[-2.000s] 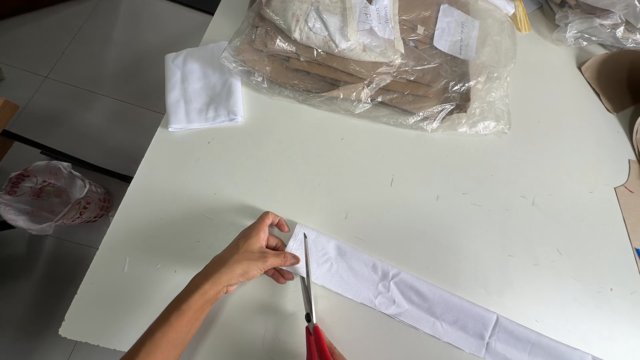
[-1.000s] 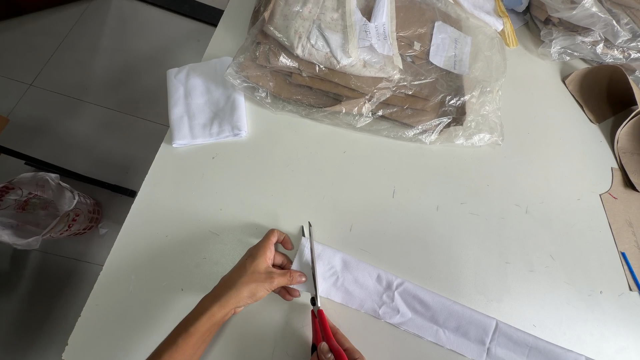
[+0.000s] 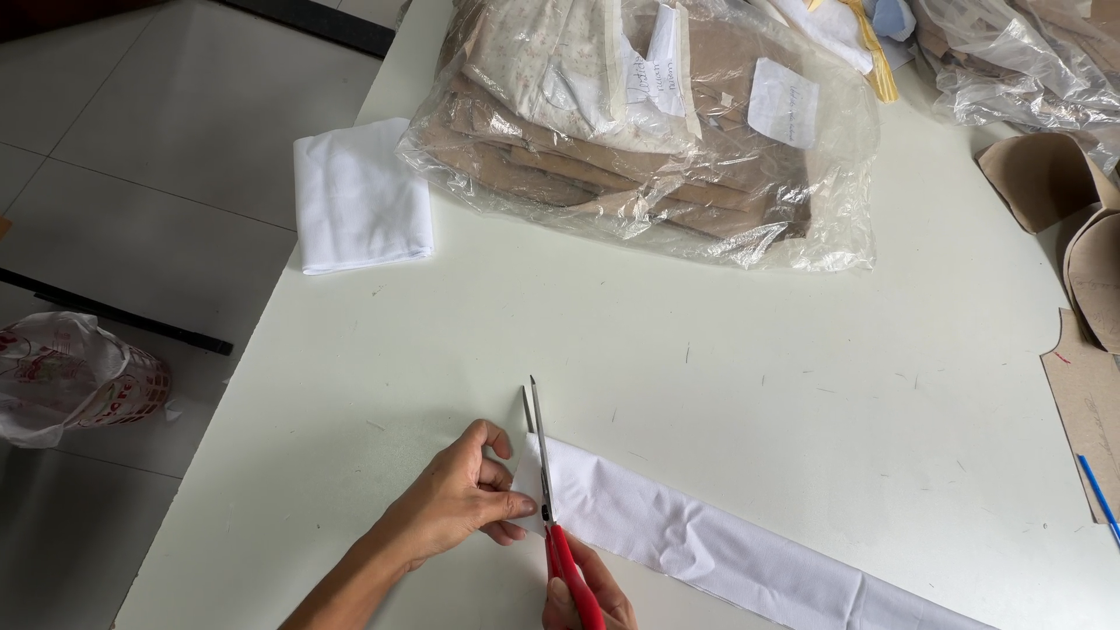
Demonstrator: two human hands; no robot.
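A long folded strip of white fabric (image 3: pixel 682 530) runs from the centre of the table down to the lower right. My left hand (image 3: pixel 464 503) pinches its left end between thumb and fingers. In my right hand (image 3: pixel 588 591), at the bottom edge, are red-handled scissors (image 3: pixel 544 477). Their blades lie across the strip near its left end, slightly apart, one above the cloth and the other mostly hidden beneath it, with both tips showing past the far edge. Part of my right hand is cut off by the frame.
A folded white cloth (image 3: pixel 363 197) lies at the table's left edge, beside a clear plastic bag (image 3: pixel 612 184) of brown pattern pieces. Brown card pieces (image 3: pixel 1085 411) and a blue pen-like stick (image 3: pixel 1098 497) are at the right. A lined basket (image 3: pixel 87 381) stands on the floor.
My right hand and the scissors have moved up across the strip's left end, and the blades are closer together than two seconds ago. My left hand still holds that end.
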